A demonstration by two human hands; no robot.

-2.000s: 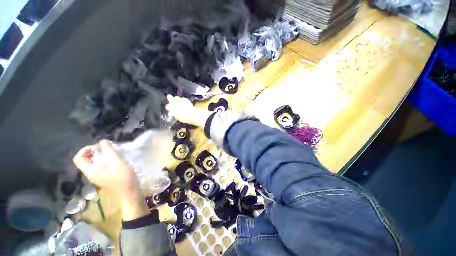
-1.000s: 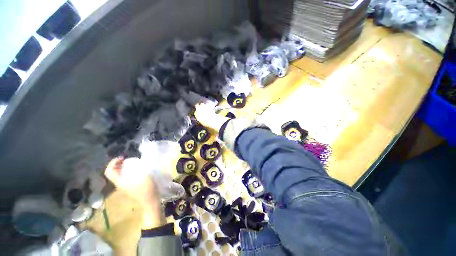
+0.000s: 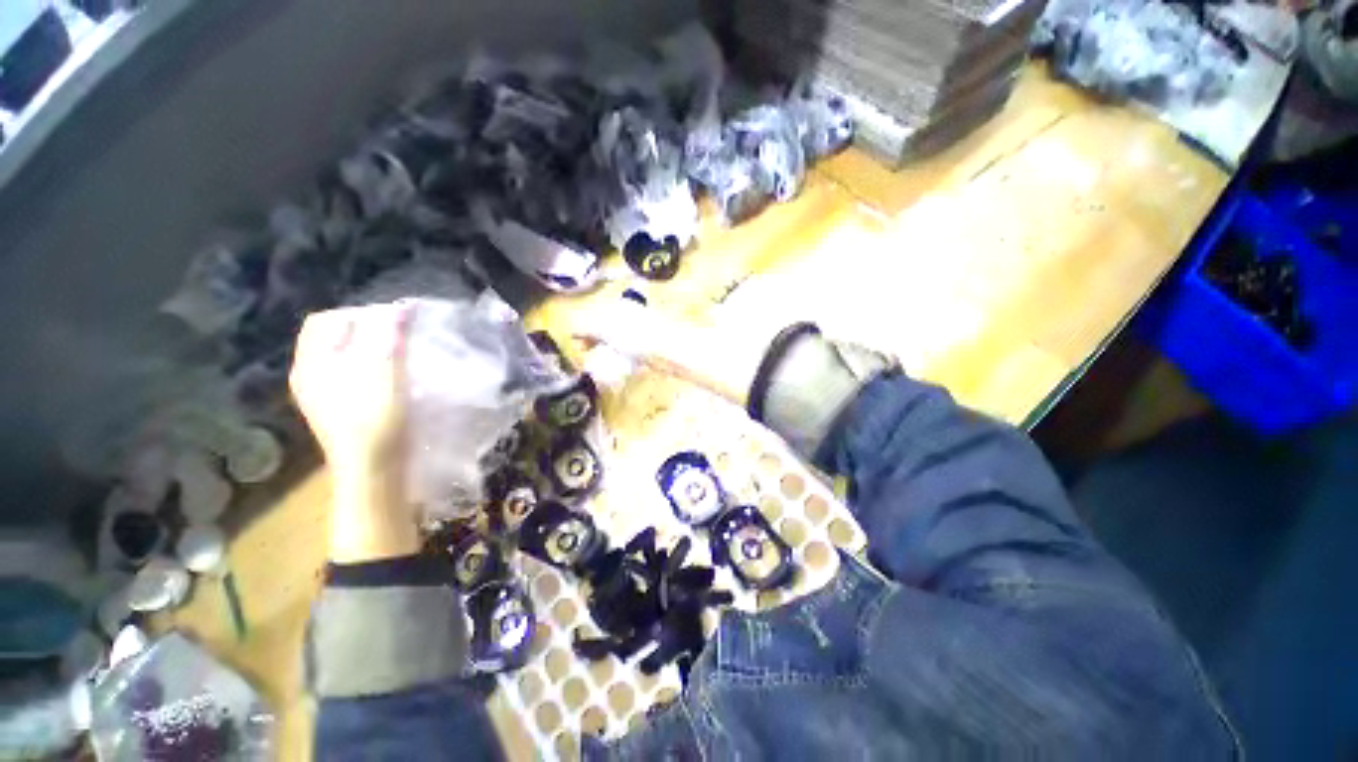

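My left hand [image 3: 355, 380] is closed on a crumpled clear plastic bag [image 3: 465, 390], which hangs over the bench at left of centre. My right hand [image 3: 633, 331] reaches across to the left, washed out by glare; whether it holds anything I cannot tell. Black cup-shaped housings [image 3: 574, 466] with pale centre rings stand in a cluster below and between the hands, some partly behind the bag. Two shiny-faced housings [image 3: 693, 488] stand at the right side of the white perforated tray [image 3: 789, 506]. Small black plastic parts [image 3: 651, 599] lie piled on the tray's middle.
Bagged housings [image 3: 432, 186] heap along the back. One housing [image 3: 652, 256] stands before them. Stacked grey trays [image 3: 923, 75] stand at the back right. A blue bin [image 3: 1251, 313] with dark parts is beyond the right edge. A bag of small parts [image 3: 179, 715] lies at lower left.
My left hand has risen with the bag. My right hand has shifted slightly and its sleeve moved right, now covering the purple heap. The view has shifted, showing more of the tray.
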